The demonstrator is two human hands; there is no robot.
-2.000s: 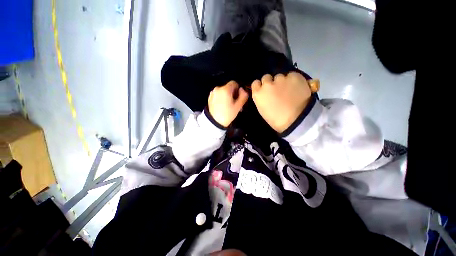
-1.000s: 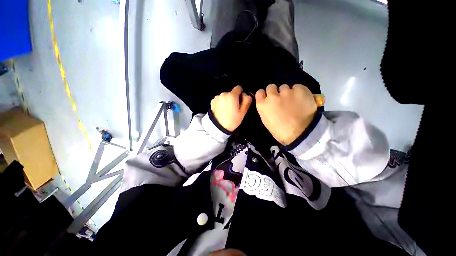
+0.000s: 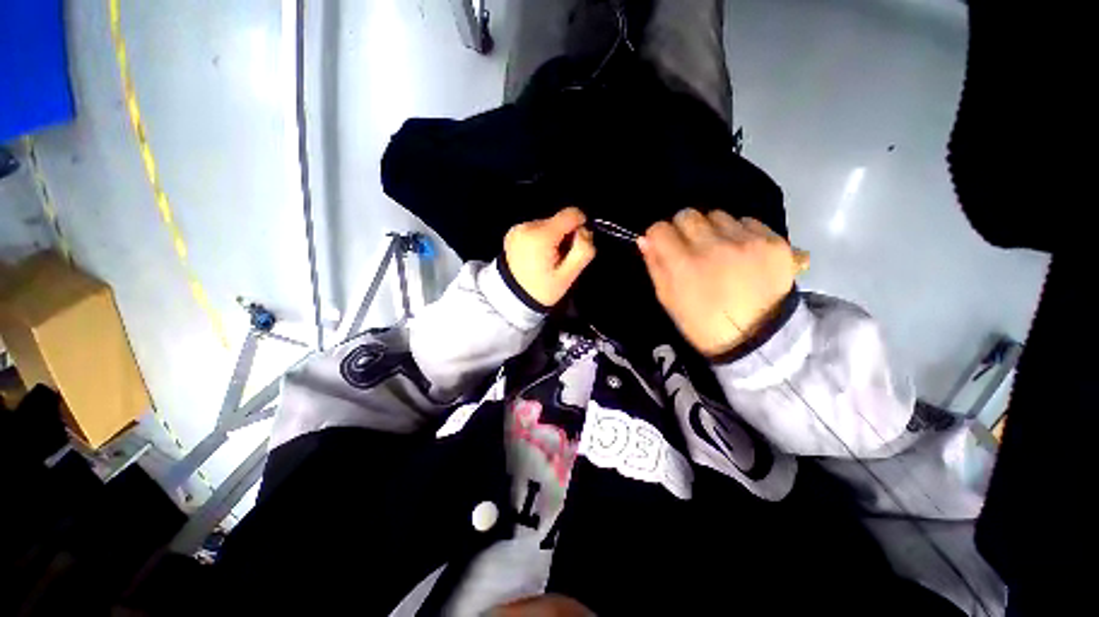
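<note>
A black garment (image 3: 482, 169) lies over my lap, with a thin curved hanger hook (image 3: 619, 46) at its far end. My left hand (image 3: 548, 257) is at the middle of the garment, thumb and fingertips pinched on the cloth. My right hand (image 3: 723, 280) is closed around a tool, whose yellow-orange handle end (image 3: 800, 260) pokes out on the right. A thin pale shiny line (image 3: 617, 229), either the tool's shaft or a thread, spans the small gap between my hands. Its exact contact with the cloth cannot be made out.
Dark garments hang at the right edge (image 3: 1024, 301). A grey rack frame with casters (image 3: 388, 280) stands on the floor at the left. A cardboard box (image 3: 78, 344) and a blue sheet or bin (image 3: 34, 66) are at the far left. Yellow line tape (image 3: 150, 169) runs along the floor.
My right hand has moved a little right, away from my left hand, opening a gap with the pale line showing. The hanger hook has come into view and shifted toward the top.
</note>
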